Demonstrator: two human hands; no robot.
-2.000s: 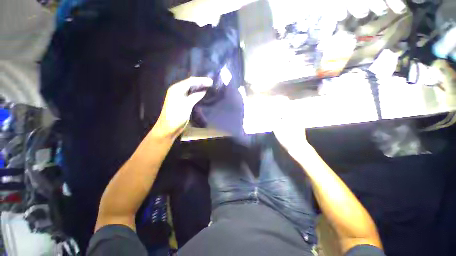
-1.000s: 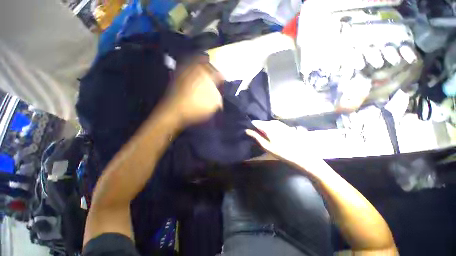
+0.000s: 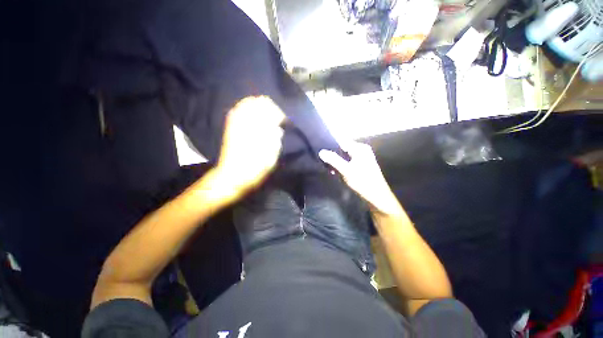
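A large navy garment (image 3: pixel 205 59) covers the left and middle of the view and reaches over the table edge to my lap. My left hand (image 3: pixel 254 138) is closed on the garment near the middle, its knuckles up. My right hand (image 3: pixel 350 168) pinches the garment's right edge between thumb and fingers, to the right of my left hand and close to it. The machine (image 3: pixel 327 33) stands beyond my hands, partly cut off by the top edge and washed out by glare.
The pale table (image 3: pixel 410 105) runs to the right. A dark strap (image 3: pixel 450 86) hangs to its edge. Black looped handles (image 3: pixel 497 53) and a small fan (image 3: pixel 574 26) are at the upper right. A clear plastic bag (image 3: pixel 466 145) hangs below the edge. Dark cloth (image 3: pixel 489 224) lies low right.
The garment now spreads across the upper left and up beside the machine. My left hand has come down from the heap and grips cloth nearer my right hand. The view has shifted.
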